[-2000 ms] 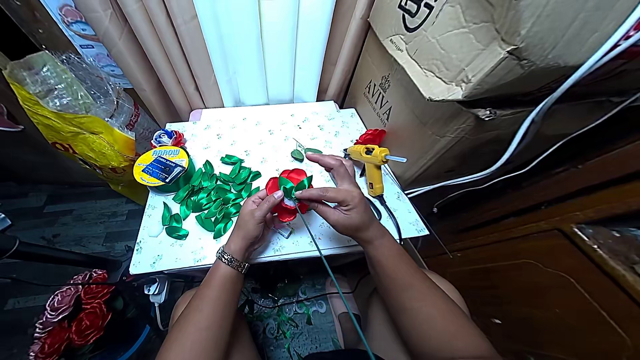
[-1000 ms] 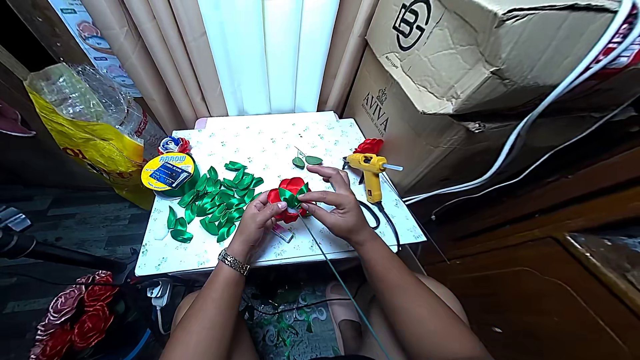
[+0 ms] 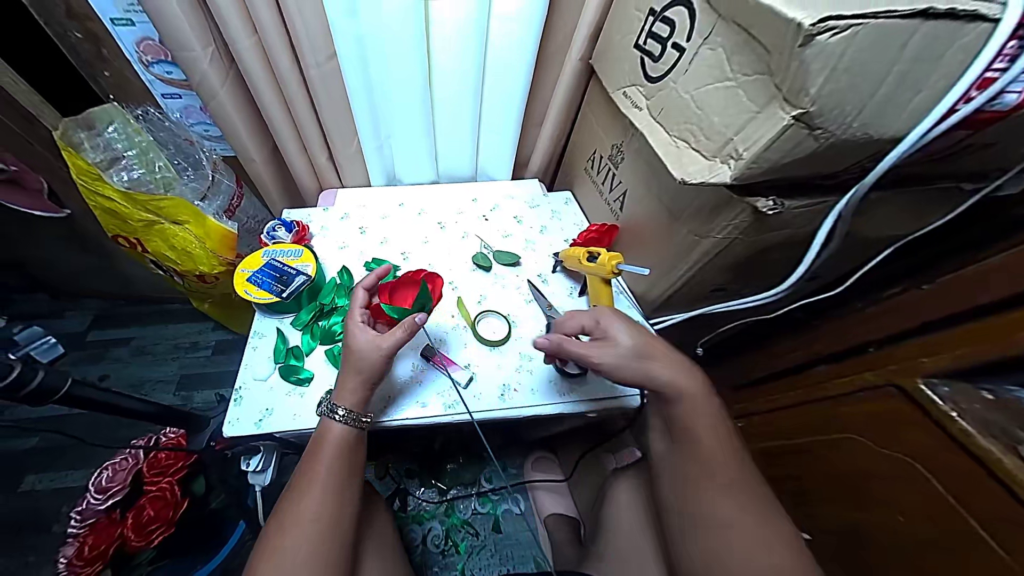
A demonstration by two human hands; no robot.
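Observation:
My left hand holds a red ribbon rose with green leaves at its base, its thin wire stem slanting down past the table edge. My right hand is over the handles of the scissors, whose blades point away; whether it grips them I cannot tell. The yellow glue gun stands just beyond that hand. Between the hands lie a roll of green floral tape and a small pink-and-clear item. Green ribbon leaves are heaped left of the rose.
A ribbon spool and a blue, white and red rose sit at the table's left. Two leaves on wire lie mid-table, another red rose at the right edge. Cardboard boxes and white cables flank the right side.
My right hand has left the rose and moved right to the scissors. My left hand still holds the rose, now tilted with its red petals showing more. The tape roll and scissors have come into sight.

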